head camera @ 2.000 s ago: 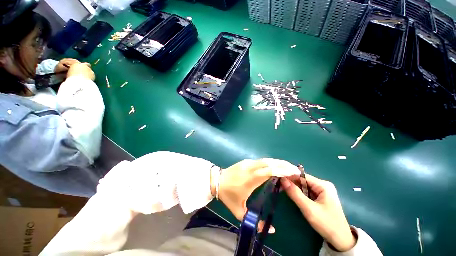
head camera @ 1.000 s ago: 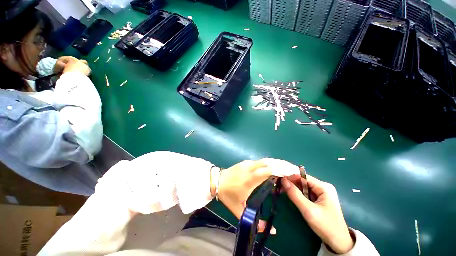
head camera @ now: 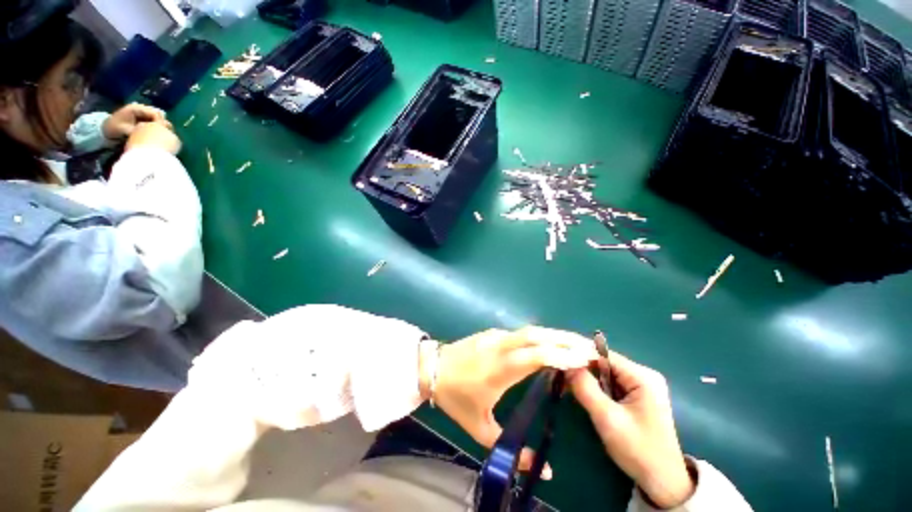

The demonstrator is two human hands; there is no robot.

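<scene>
A dark-blue and black phone middle frame (head camera: 501,462) is held on edge at the bottom centre, its lower part cut off by the picture's edge. My left hand (head camera: 500,378) grips it, fingers over its top end and a fingertip showing through below. My right hand (head camera: 632,425) is at the frame's top end, fingertips touching those of my left hand. It holds thin metal tweezers (head camera: 602,360), whose end sticks up between the fingers. The tweezers' tip and any small strip at the fingertips are hidden.
A pile of thin strips (head camera: 552,200) lies beyond my hands, beside a near frame stack (head camera: 425,160). Right-hand frame stacks (head camera: 780,170) and left-hand frame stacks (head camera: 315,80) stand farther back. Scattered strips (head camera: 715,277) lie on the green mat (head camera: 450,285). A coworker (head camera: 90,230) sits at left.
My hands have shifted slightly at the frame's top end, and the frame sits slightly lower. The coworker's arms have moved a little. The hold on frame and tweezers is unchanged.
</scene>
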